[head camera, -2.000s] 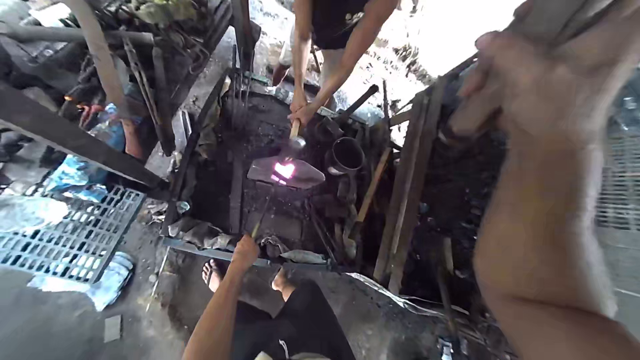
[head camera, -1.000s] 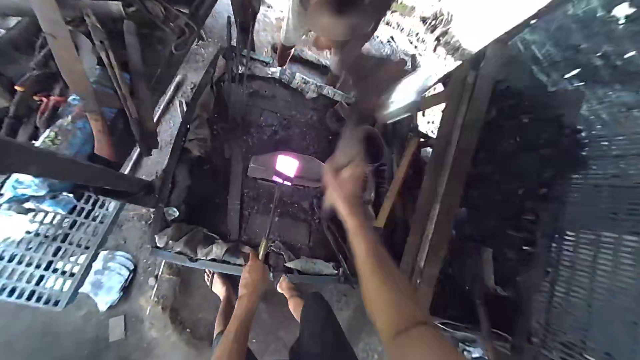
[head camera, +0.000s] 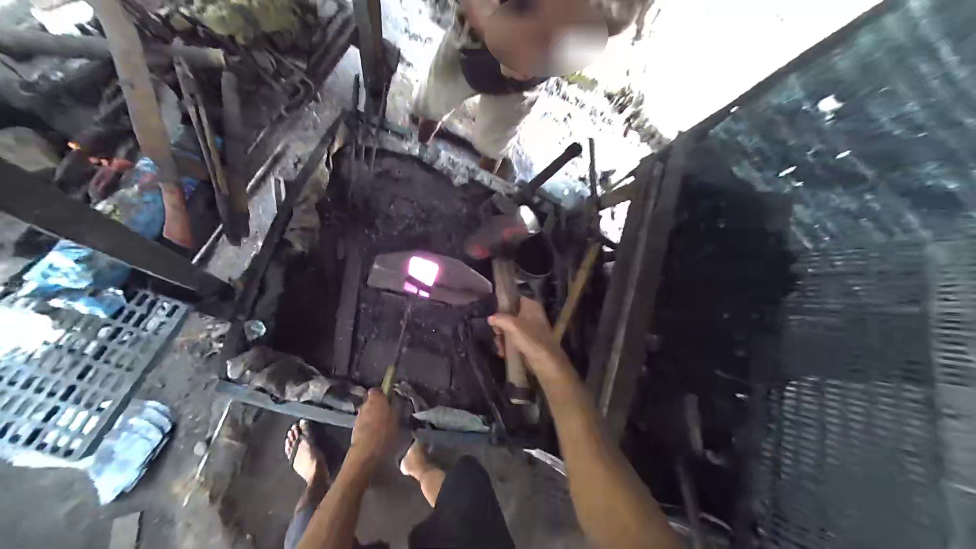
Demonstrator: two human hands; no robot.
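Note:
My left hand [head camera: 375, 421] grips the handle of long thin tongs [head camera: 401, 335], which reach up to a glowing piece of hot metal [head camera: 422, 272]. That piece rests on the face of an anvil [head camera: 463, 283], with a dark tong jaw across its lower part. My right hand [head camera: 528, 333] holds a hammer by its wooden handle [head camera: 506, 284]. The hammer's head [head camera: 496, 235] is raised, a little to the upper right of the anvil, and looks blurred.
A dark metal pot [head camera: 535, 255] stands right of the anvil. Wooden beams [head camera: 629, 290] run along the right side. A plastic grate [head camera: 84, 370] lies at the left. Another person [head camera: 488, 84] is beyond the pit's far edge.
My right hand and the hammer were raised high at the right and are now lower, near the anvil. The other person, who was striking over the anvil with a hammer, has moved back from it.

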